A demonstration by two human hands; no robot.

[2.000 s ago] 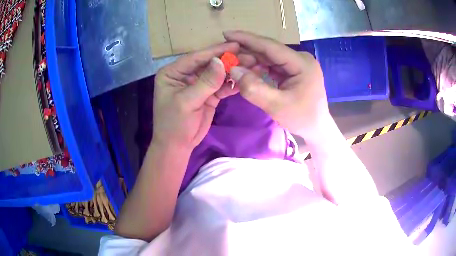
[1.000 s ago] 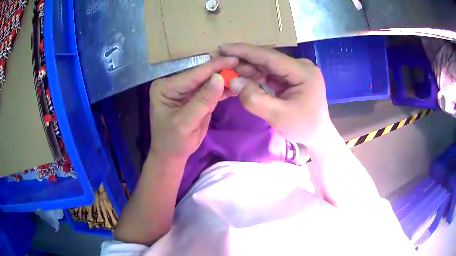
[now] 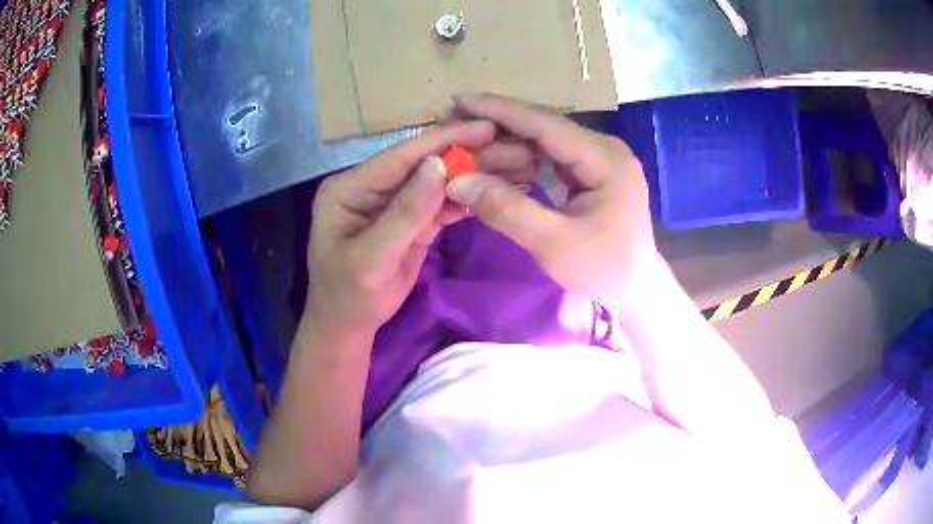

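Note:
An orange-red hair piece (image 3: 459, 162) is pinched between the fingertips of both hands, just off the bench's front edge. My left hand (image 3: 384, 220) holds it from the left with thumb and fingers. My right hand (image 3: 568, 194) presses on it from the right with the thumb. The fingers hide whatever is under the red piece. A small white glue cup (image 3: 449, 27) stands on the cardboard work pad (image 3: 409, 82) beyond the hands.
A blue crate (image 3: 153, 184) at the left holds layer cardboard (image 3: 51, 246) with rows of red-and-white figurines (image 3: 23, 77). Tan parts (image 3: 200, 435) lie in a lower bin. A blue bin (image 3: 728, 164) is under the metal bench (image 3: 685, 46). Part of a person shows at the far right.
Both hands still grip the red piece. The pale part seen below it two seconds ago is now covered by the fingers. The view has shifted slightly.

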